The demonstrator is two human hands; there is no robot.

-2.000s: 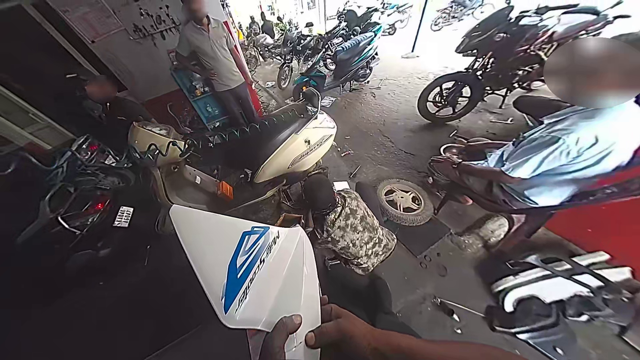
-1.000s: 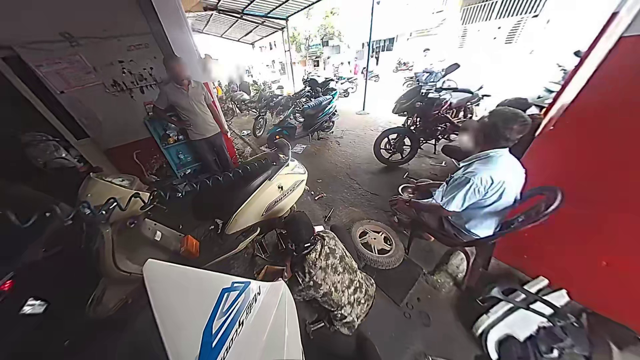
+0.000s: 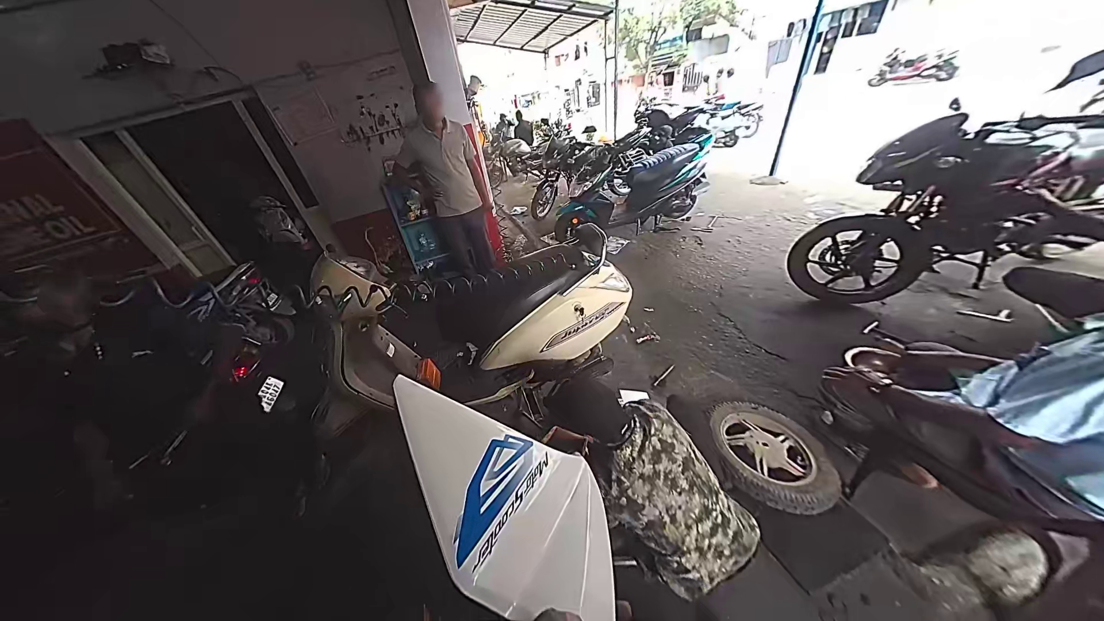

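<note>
A white scooter body panel (image 3: 535,526) with blue and black lettering stands up from the bottom edge, close to the camera. At its lower end a sliver of a fingertip (image 3: 559,614) shows at the frame's edge; whether it belongs to my left or my right hand is unclear. The rest of both hands is out of sight, so their hold on the panel does not show. Just beyond the panel is a cream scooter (image 3: 561,332) with a black seat. A person in a camouflage shirt (image 3: 681,500) crouches beside it, head bent down.
A wheel with its tyre (image 3: 770,457) lies on the ground right of the crouching person. Farther right, a seated person in a light blue shirt (image 3: 1044,405) is near a black motorcycle (image 3: 914,216). Another person (image 3: 444,164) stands by a blue shelf (image 3: 420,228). A coiled black hose crosses the cream scooter.
Two seconds ago fingers of both hands showed at the panel's lower end; now only a sliver remains in view. The view has shifted. The crouching person remains by the cream scooter.
</note>
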